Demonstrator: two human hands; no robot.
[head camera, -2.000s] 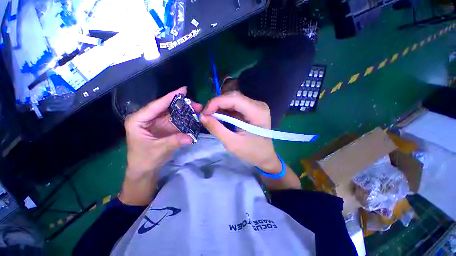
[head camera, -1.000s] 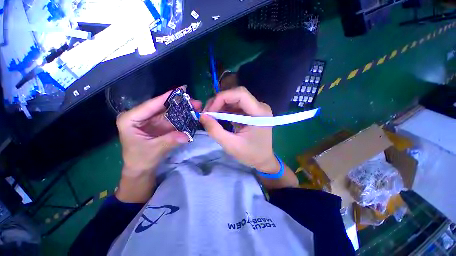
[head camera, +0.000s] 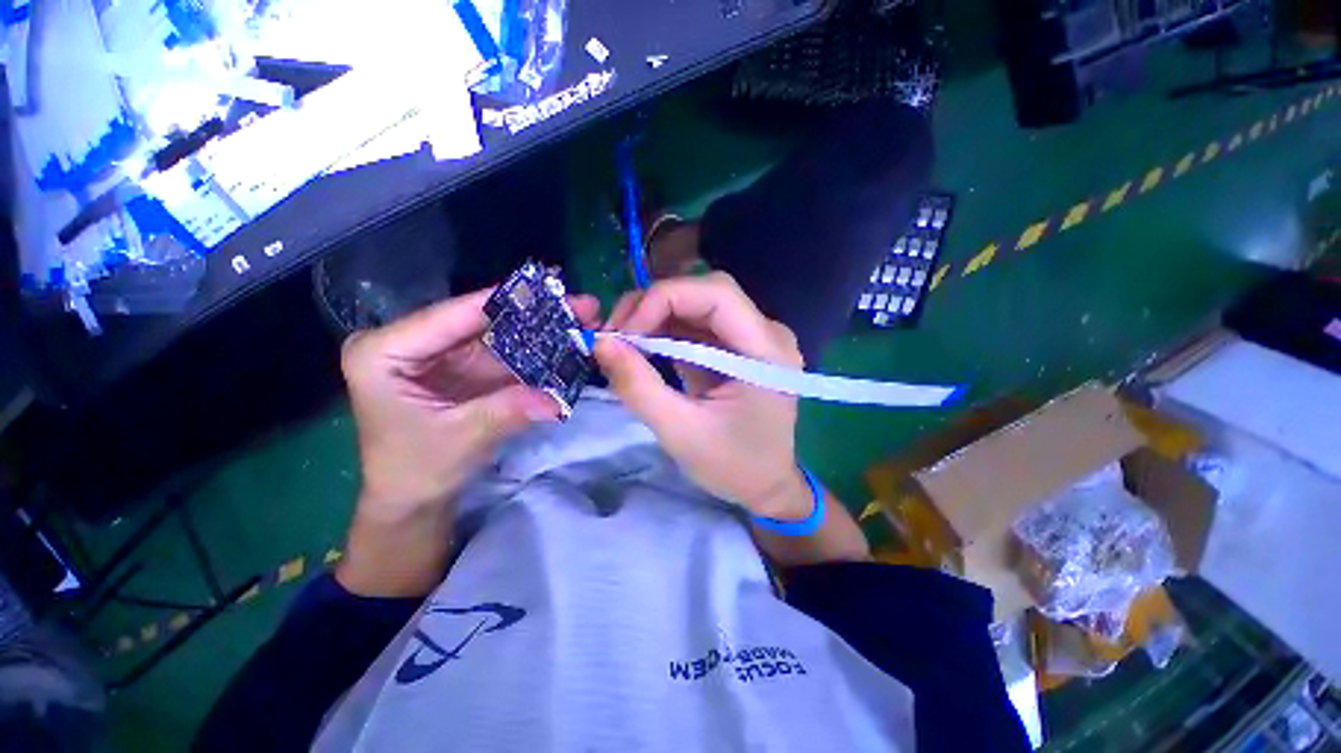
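Observation:
My left hand holds a small dark circuit board by its edges above my lap, its face with tiny parts tilted to the camera. My right hand pinches a white flat ribbon cable near one blue end, which is at the board's right edge. The cable's other blue end points freely to the right. The fingertips partly hide the joint, so I cannot tell if the cable is seated in the connector. A blue strap is on my right wrist.
A black tray at upper left holds a bright pile of cables and plastic. A dark panel with pale squares lies beyond my leg. An open cardboard carton with a clear plastic bag is at right, near a yellow-black floor line.
The board has turned and shows more of its face than in the first frame. The cable's free end rose, then dropped again. Both hands keep their holds.

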